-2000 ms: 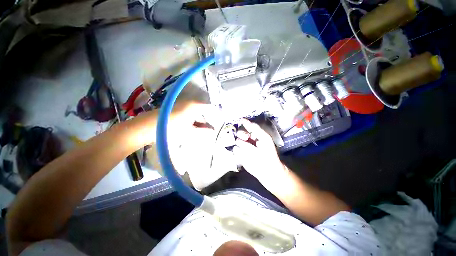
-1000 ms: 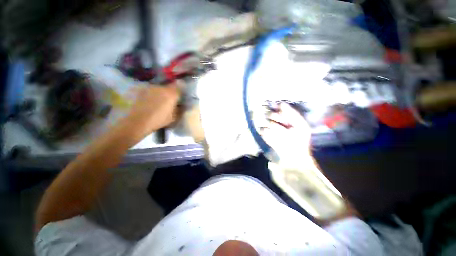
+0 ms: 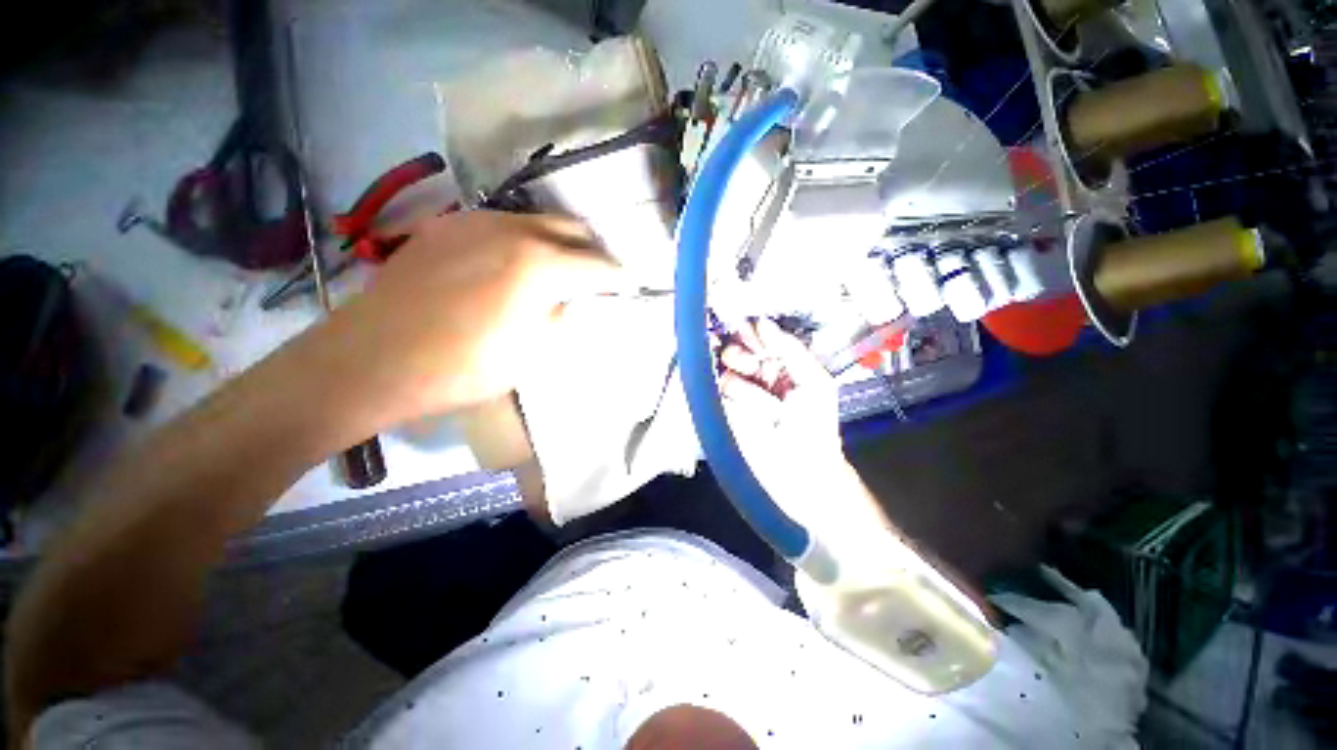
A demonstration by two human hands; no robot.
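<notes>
The overlock machine is white under strong glare. My left hand reaches from the left to the needle area; its fingertips are washed out, so whether it holds anything cannot be told. My right hand is at the machine's front edge with fingers bent, close to a small dark part; its grip is unclear. A pale panel lies below my left hand. The blue gooseneck crosses between my hands, and its cream lamp head lies over my right forearm.
Left of the machine lie red-handled pliers, dark scissors and a long screwdriver partly under my left forearm. A yellow handle lies farther left. Thread cones stand at right. Tension knobs line the machine's front.
My left hand has moved from beside the pliers back rightward to the needle area. The view has shifted and is sharper. My right hand stays at the machine's front.
</notes>
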